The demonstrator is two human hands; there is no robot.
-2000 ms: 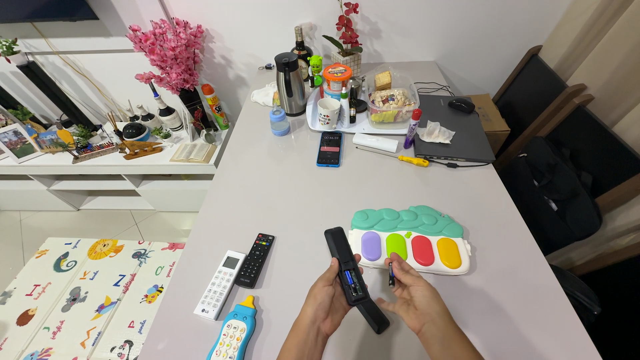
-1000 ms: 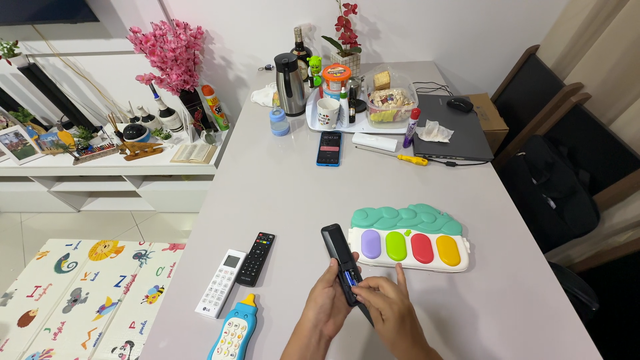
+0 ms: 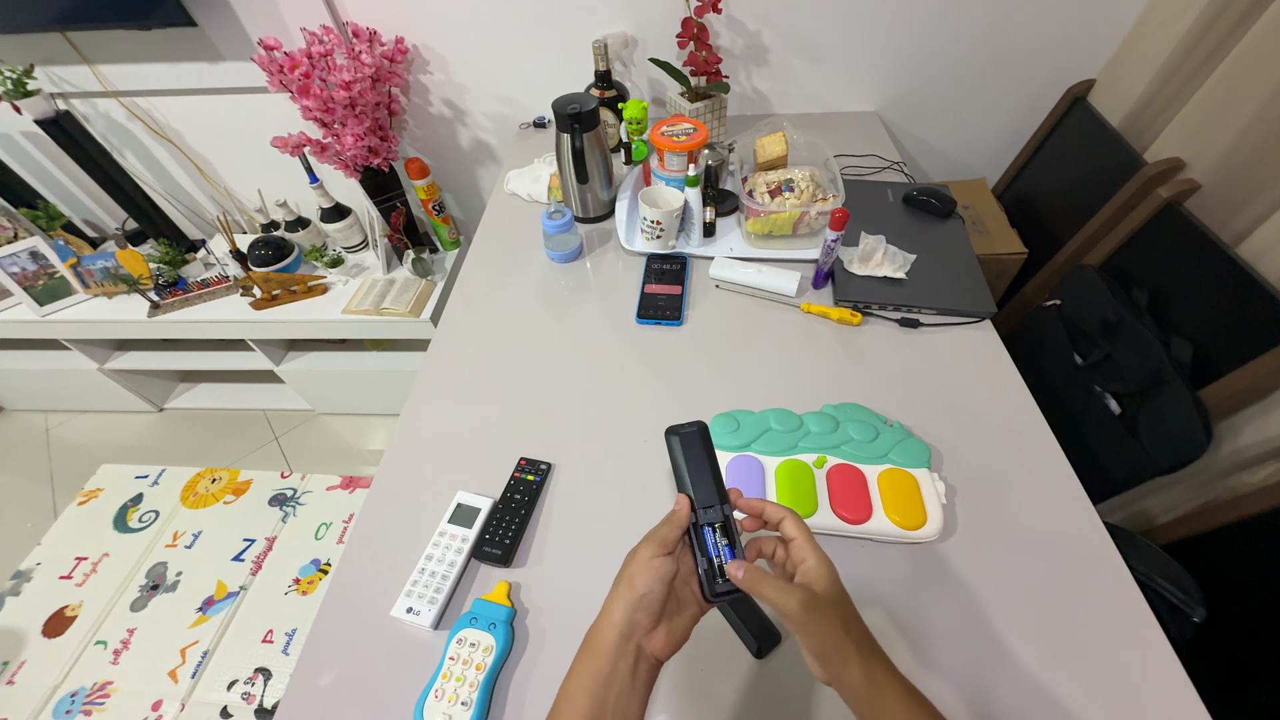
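Note:
My left hand (image 3: 655, 580) is closed around a black remote control (image 3: 696, 460), held back side up with its battery compartment uncovered. Two blue and black batteries (image 3: 716, 550) lie side by side in the compartment. The fingertips of my right hand (image 3: 790, 575) touch the remote's right edge and the batteries; whether they grip anything cannot be told. Below the remote, another black elongated piece (image 3: 750, 627) sticks out at an angle, partly hidden by the remote. A toy with a green top and colored oval buttons (image 3: 848, 493) lies just behind my right hand.
On the table (image 3: 560, 390) at left lie a white remote (image 3: 443, 560), a smaller black remote (image 3: 516, 510) and a blue bottle-shaped toy phone (image 3: 468, 655). Farther back are a smartphone (image 3: 662, 290), a yellow-handled screwdriver (image 3: 830, 314), a laptop (image 3: 920, 260) and a loaded white tray (image 3: 630, 225).
Two seconds ago my right hand held a battery beside the remote; now its fingers are at the compartment, where two batteries lie. My left hand has kept hold of the remote.

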